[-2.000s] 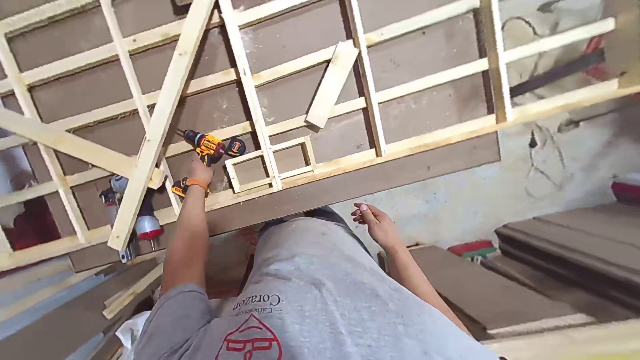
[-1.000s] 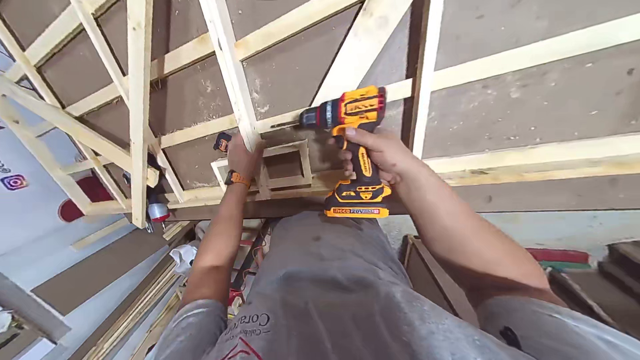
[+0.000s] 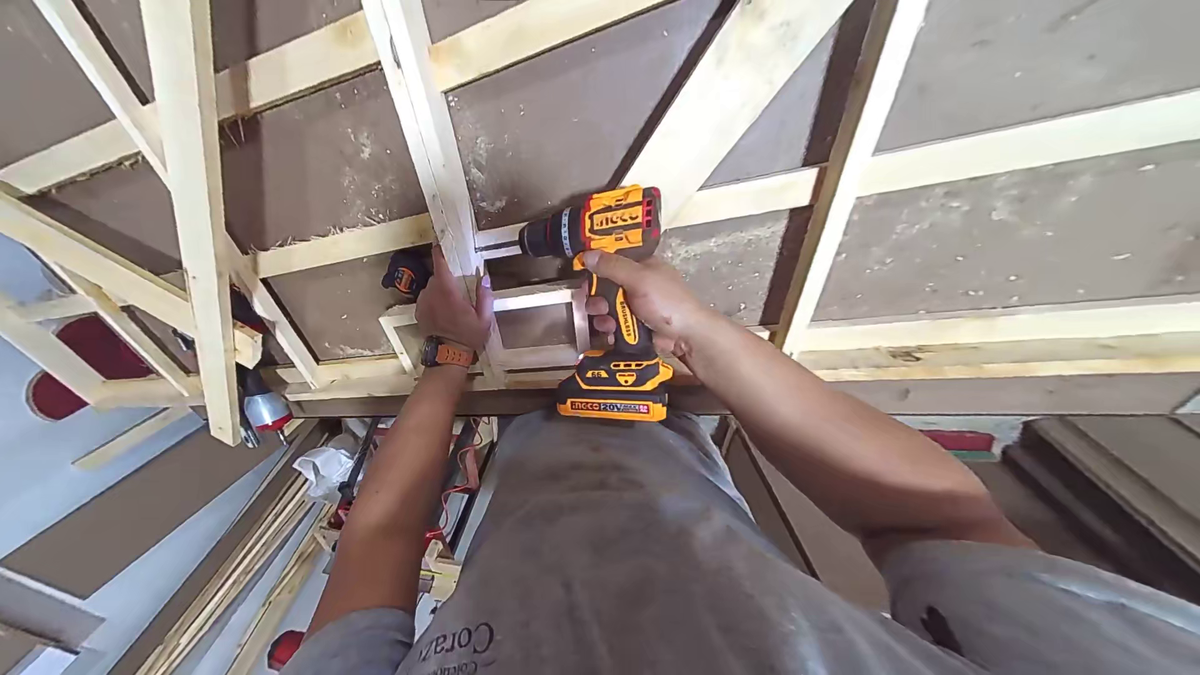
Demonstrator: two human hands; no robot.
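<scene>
An orange and black Ingco cordless drill is gripped in my right hand, its battery low and its chuck pointing left. The drill's bit reaches the side of a wooden stud in the timber frame. My left hand, with an orange-strapped watch on the wrist, is closed around that same stud just below the bit. Beside my left hand, on its far side, lies a dark tape measure. Small wooden rectangles sit within the frame between my hands.
A loose board crosses the frame at the left, near a red and grey power tool. Another board slants at the upper middle. Long wood strips lie below left, and brown panels are stacked at the right.
The drill was in my left hand two seconds ago and is now in my right. My left hand has moved to the stud. Since one second ago, the bit has come to the stud. The view has come closer.
</scene>
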